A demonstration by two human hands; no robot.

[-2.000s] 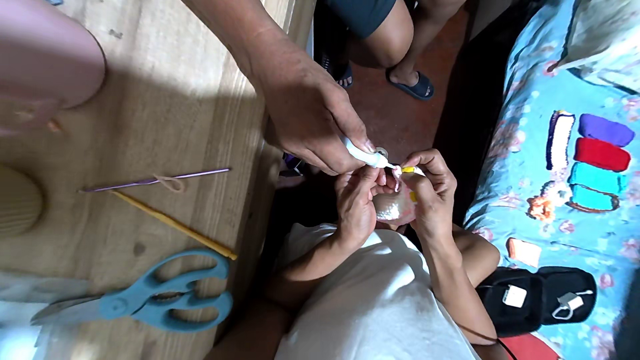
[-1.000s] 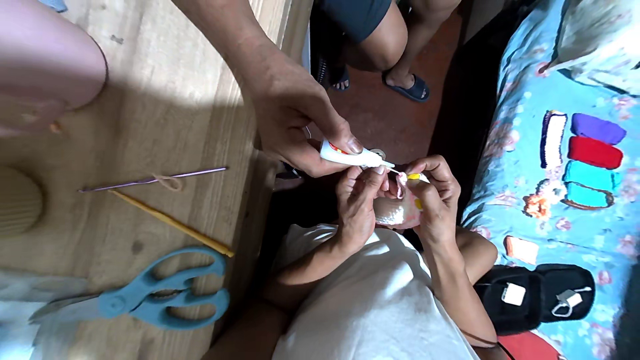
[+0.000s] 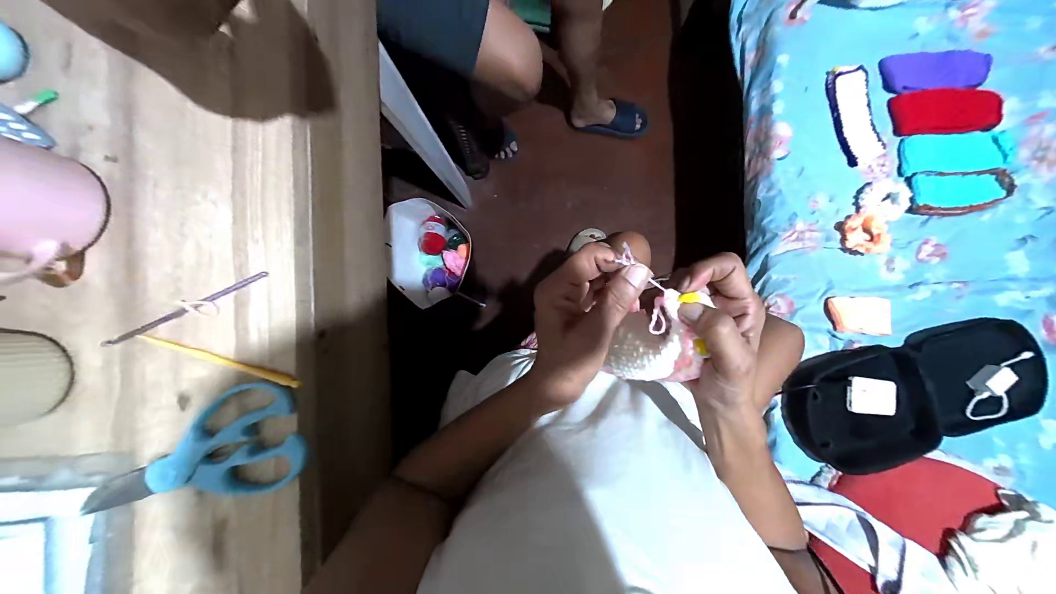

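Above my lap, my left hand (image 3: 586, 318) pinches a strand of pale pink yarn (image 3: 627, 257) between thumb and fingers. Close on its right, my right hand (image 3: 724, 330) grips a small white and pink crocheted piece (image 3: 643, 355) with bright yellow parts. A pink loop of yarn (image 3: 657, 320) stands out between the two hands. The white textured side of the piece faces up, partly hidden by my fingers.
On the wooden table (image 3: 247, 206) at left lie blue-handled scissors (image 3: 223, 462), a purple crochet hook (image 3: 186, 309) and a yellow stick (image 3: 219, 360). A white bin (image 3: 406, 247) holds yarn balls. Crocheted bands (image 3: 945, 111) and an open black case (image 3: 866, 412) lie on the floral bedding.
The other person's hand with the white tube has withdrawn from beside my hands. My left hand has drawn slightly away from my right, with yarn between them.
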